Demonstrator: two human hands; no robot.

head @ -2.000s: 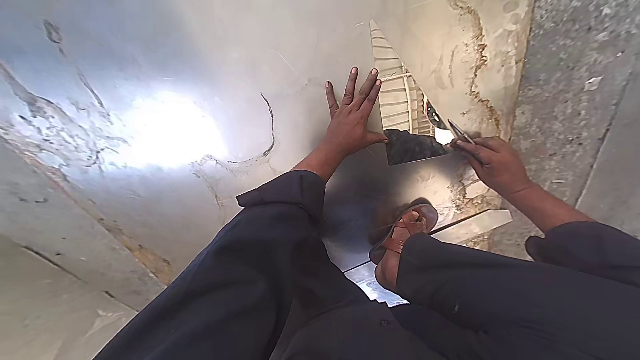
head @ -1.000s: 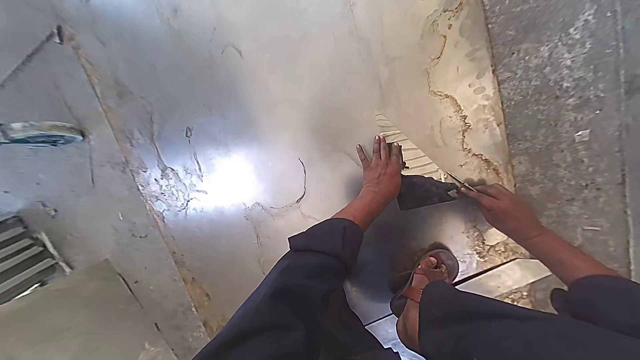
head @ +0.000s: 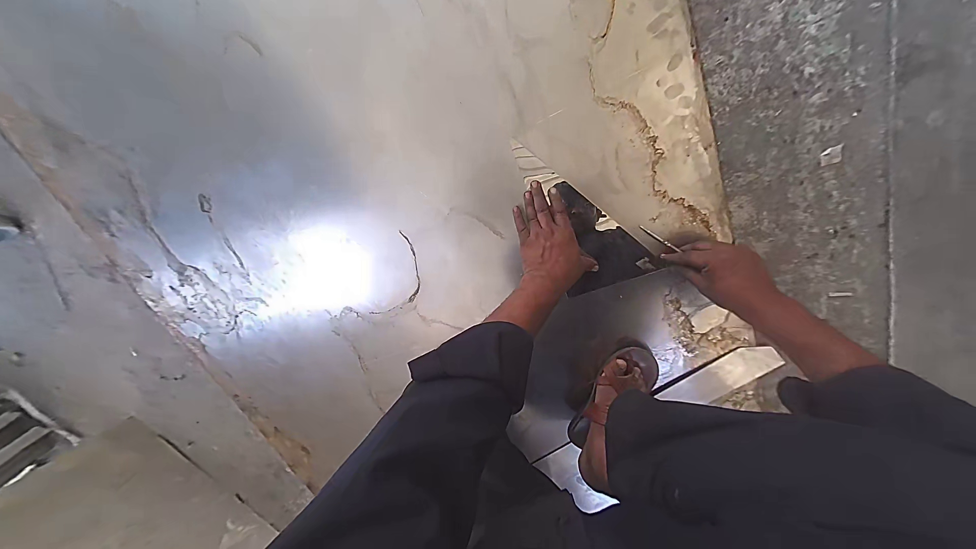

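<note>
A shiny triangular piece of sheet metal (head: 618,255) lies on a large stained metal sheet (head: 450,152) and mirrors dark and pale shapes. My left hand (head: 549,244) presses on its left edge, palm down with the fingers spread. Between the thumb and fingers of my right hand (head: 717,271) is a thin pointed tool (head: 659,239), perhaps a scriber. Its tip points up and left, close to the slanting right edge of the triangle; whether it touches the sheet I cannot tell.
My sandalled foot (head: 614,389) stands on the metal just below the triangle. A pale metal strip (head: 724,375) lies right of the foot. Rough grey floor (head: 801,191) runs along the right. At the lower left are another flat panel (head: 99,488) and a slatted object (head: 27,438).
My left hand has stayed pressed at the triangle's left side. My right hand still holds the pointed tool by the right edge. The view has shifted.
</note>
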